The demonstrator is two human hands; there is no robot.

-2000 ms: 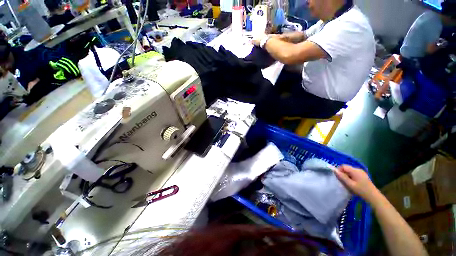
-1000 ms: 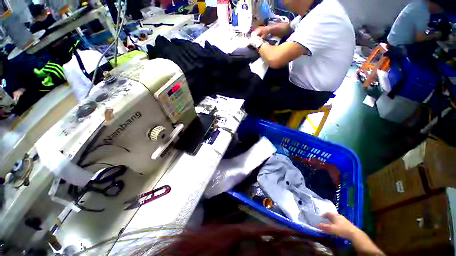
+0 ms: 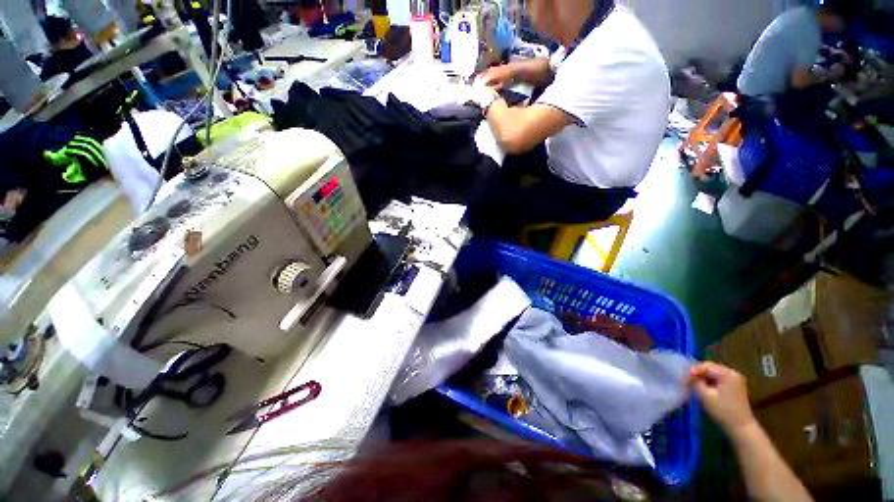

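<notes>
My right hand (image 3: pixel 723 394) is at the right rim of the blue plastic crate (image 3: pixel 688 338). Its fingers pinch the corner of a pale grey fabric piece (image 3: pixel 588 377), which stretches left across the crate. A white piece (image 3: pixel 475 324) lies over the crate's left edge, against the table. Dark and reddish items and a small orange-gold ring show under the grey fabric. My left hand is not in view.
The sewing machine (image 3: pixel 235 250) stands on the white table left of the crate. Red snips (image 3: pixel 286 401) and black-handled scissors (image 3: pixel 201 377) lie by it. A seated person (image 3: pixel 608 108) works ahead beside black fabric (image 3: pixel 382 137). Cardboard boxes (image 3: pixel 799 358) stand at right.
The right hand first moved down and inward with the fabric corner, then up and right again, spreading the grey piece wider. The view has shifted slightly, moving the scene left.
</notes>
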